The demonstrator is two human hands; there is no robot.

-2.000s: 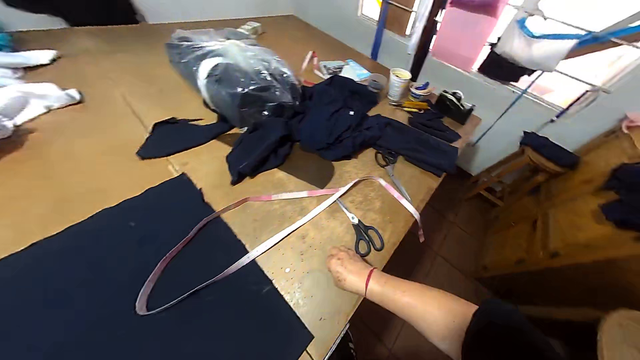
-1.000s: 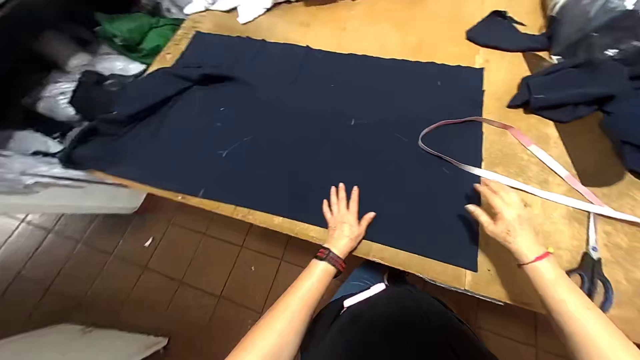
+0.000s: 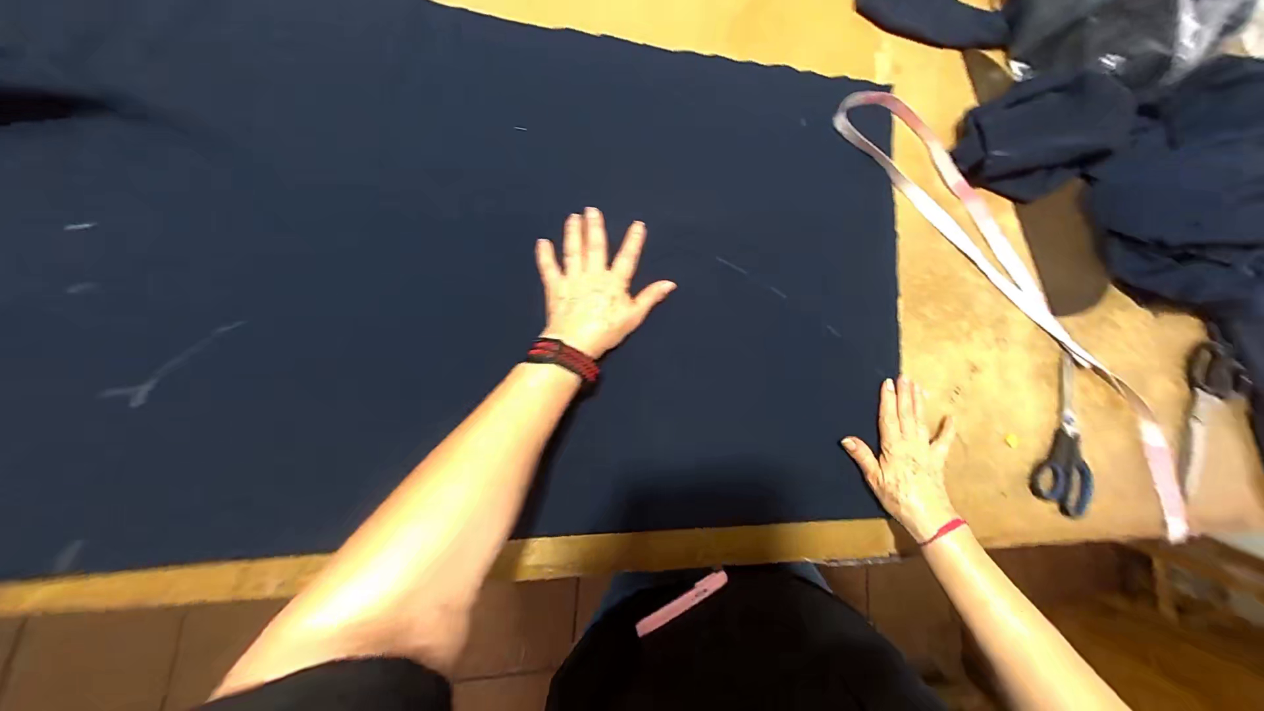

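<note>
Dark navy fabric [image 3: 395, 227] lies spread over a wooden table, with pale chalk marks on it. My left hand [image 3: 594, 286] rests flat on the middle of the cloth, fingers spread and holding nothing. At the cloth's right edge, near the front corner, lies my right hand [image 3: 908, 459], its fingers apart and empty. A pink and white measuring tape [image 3: 987, 252] loops over the fabric's far right corner and runs down the table. Black-handled scissors [image 3: 1065, 464] lie to the right of my right hand, their blades partly under the tape.
Crumpled navy cloth pieces [image 3: 1175, 188] and a clear plastic-wrapped bundle [image 3: 1106, 39] lie at the right. A second pair of scissors [image 3: 1210, 380] is near the right edge. The table's front edge [image 3: 711, 541] runs just before my body, above a tiled floor [image 3: 523, 632].
My left hand has moved farther in over the fabric from near its front edge. My right hand has moved down the cloth's right edge, away from the tape. The view has swung considerably since the first frame.
</note>
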